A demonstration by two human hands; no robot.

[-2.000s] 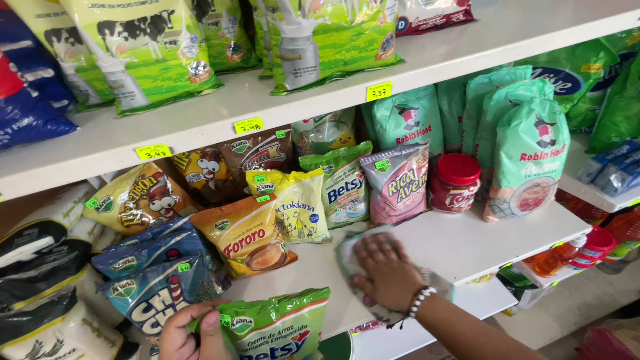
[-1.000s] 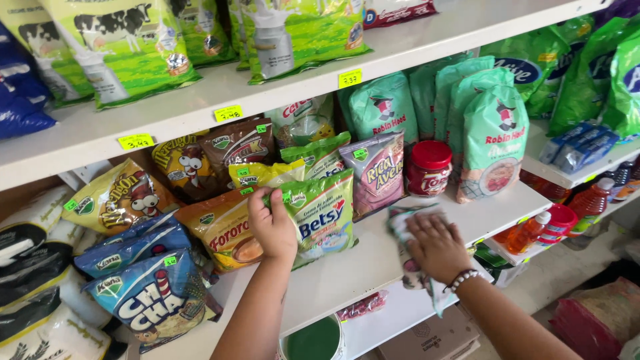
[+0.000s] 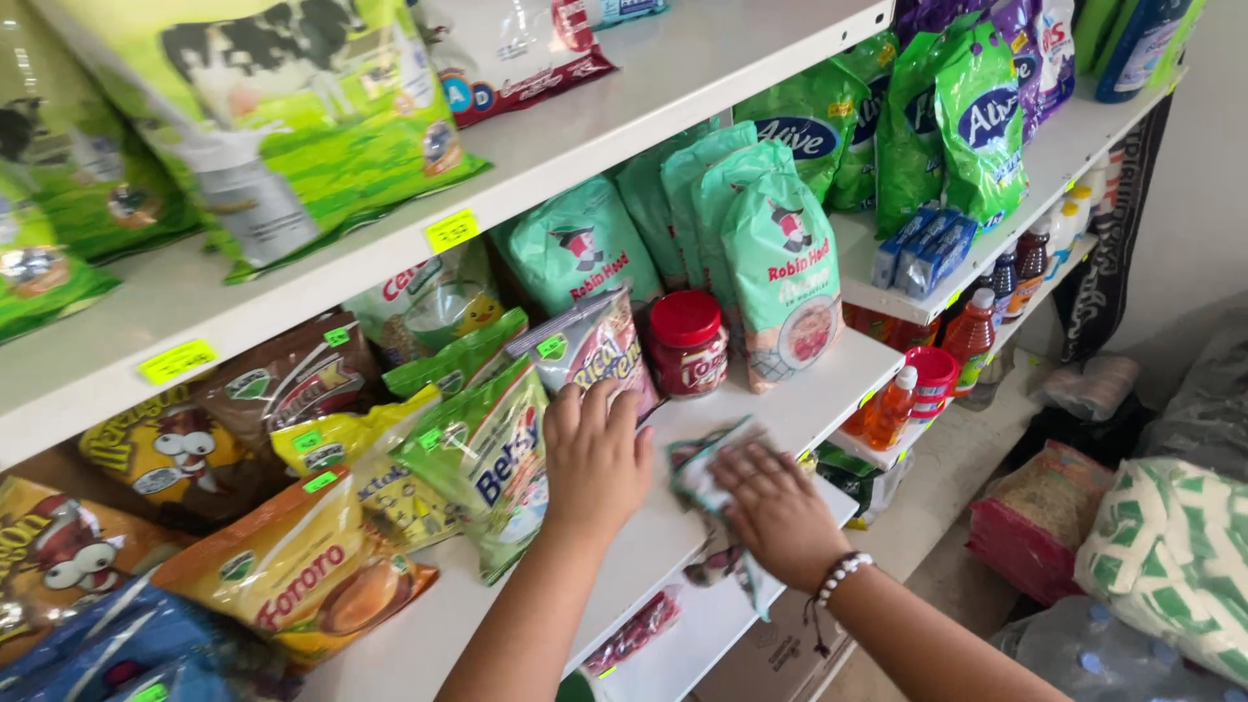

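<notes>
My right hand [image 3: 775, 507] lies flat on a patterned cloth [image 3: 707, 473], pressing it on the white middle shelf [image 3: 634, 526] near its front edge; part of the cloth hangs over the edge. My left hand [image 3: 597, 458] is raised with fingers spread before the purple Rica Avena bag [image 3: 595, 341]; whether the fingertips touch it is unclear. Just left of that hand, the green Betsy bag [image 3: 487, 468] leans among other bags. A jar with a red lid [image 3: 688, 341] stands beyond the cloth, beside mint-green Robin Hood bags [image 3: 785, 283].
An orange Fororo bag [image 3: 302, 575] and a yellow bag [image 3: 390, 468] line the shelf's left part. Above, the upper shelf [image 3: 546, 166] holds milk powder bags [image 3: 292, 117]. Green Alive bags [image 3: 980, 127] stand on the right shelf. Sacks [image 3: 1170, 565] lie on the floor at right.
My left hand has let go of the green Betsy bag, which it held earlier, and is now at the purple bag. My right hand has stayed on the cloth. The view has shifted nearer.
</notes>
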